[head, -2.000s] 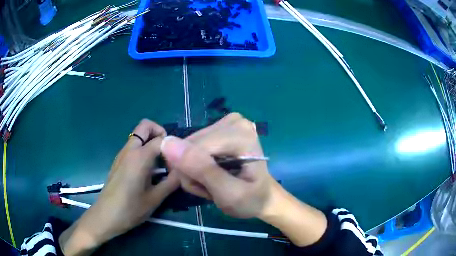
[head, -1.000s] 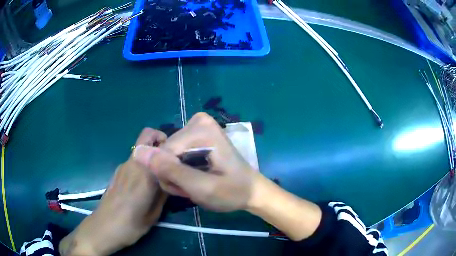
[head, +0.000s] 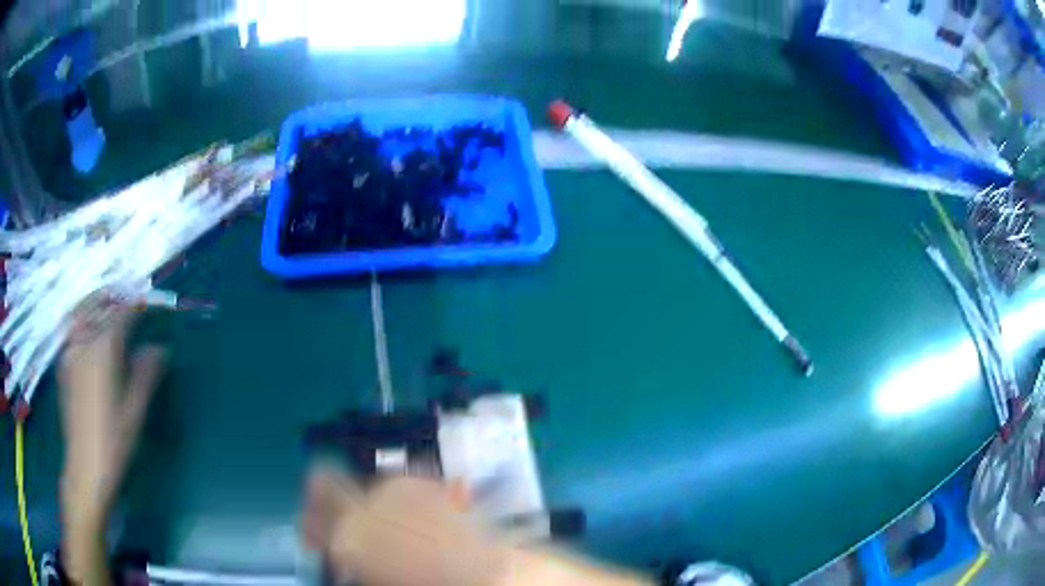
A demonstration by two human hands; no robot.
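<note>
My left hand (head: 101,378) is blurred at the left, with its fingers at the lower edge of the white cable pile (head: 103,246); whether it holds anything is unclear. My right hand (head: 407,529) is blurred at the bottom, over the lower part of the black fixture (head: 344,430). Its fingers and any tool in it cannot be made out. The pale card (head: 493,452) lies right of the fixture, with small black pieces around it. A white cable (head: 218,576) shows at the bottom edge, partly cut off.
A blue tray (head: 407,266) with many black housings stands beyond the fixture. A white cable with a red connector (head: 559,112) lies diagonally to its right. More thin cables (head: 968,315) lie at the far right, near a blue stool-like object (head: 917,544) below the bench edge.
My left hand has left the fixture and moved to the cable pile. My right hand appears lower in the picture. The view has tilted up, showing more of the far bench.
</note>
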